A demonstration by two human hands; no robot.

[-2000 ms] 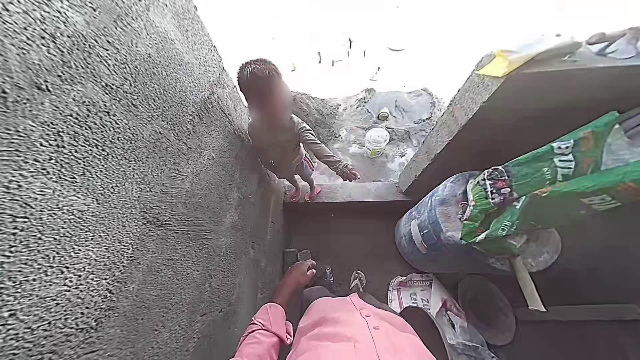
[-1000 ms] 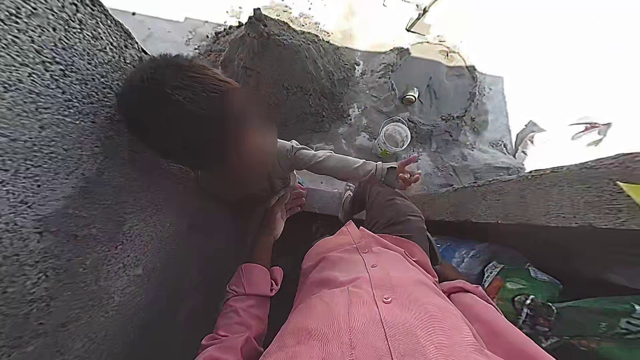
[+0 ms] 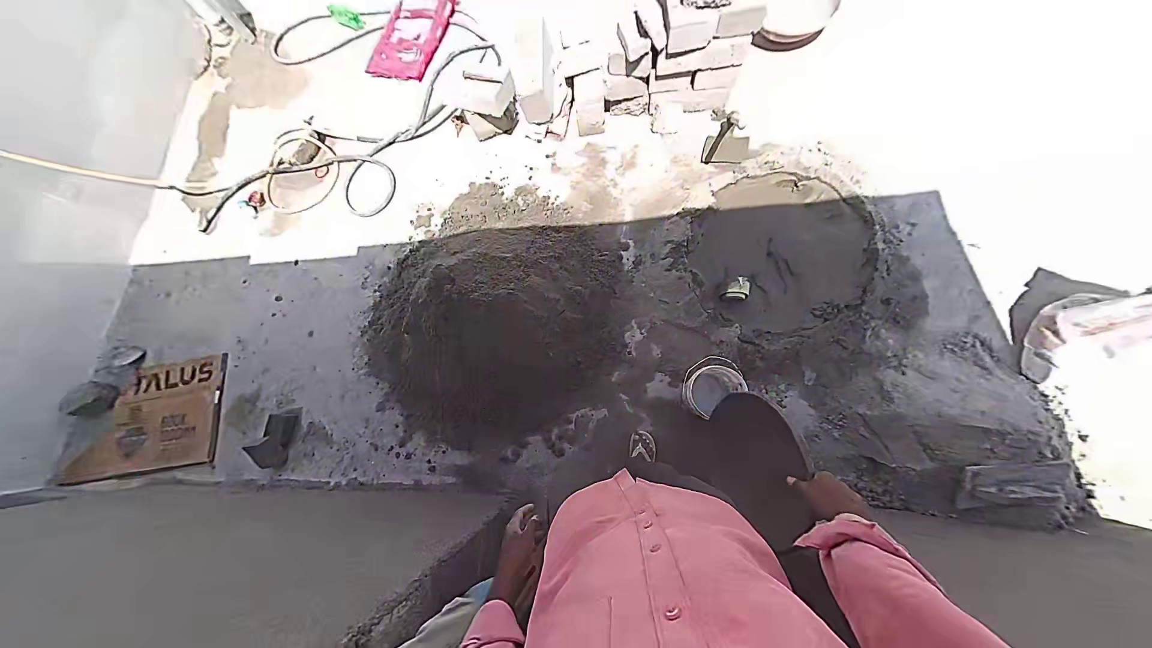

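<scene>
My left hand (image 3: pixel 520 551) hangs low beside the pink shirt, fingers bent; whether it holds anything is hidden. Beside that wrist shows a bit of another person's pale clothing (image 3: pixel 450 621). My right hand (image 3: pixel 830 497) is at the edge of a dark rounded shape (image 3: pixel 756 450), apparently my raised trouser leg; its grip is unclear. Just beyond is a small white bucket (image 3: pixel 714 389) with a wire handle. A sandal-clad foot (image 3: pixel 642 445) shows in front of the shirt. Farther off, a small pale container (image 3: pixel 736 288) lies in a round patch of wet mortar (image 3: pixel 783 247).
A dark heap of sand or mortar mix (image 3: pixel 495 333) rises ahead. Bricks (image 3: pixel 693 67) are stacked beyond it, with a looped hose (image 3: pixel 369 162) to their left. A flattened cardboard box (image 3: pixel 171 418) lies left. A low cement ledge (image 3: pixel 225 549) runs across the near left.
The view has moved forward past the wall and narrow passage. The other person, beside my left hand one second ago, is now mostly out of view. My right hand has come into view.
</scene>
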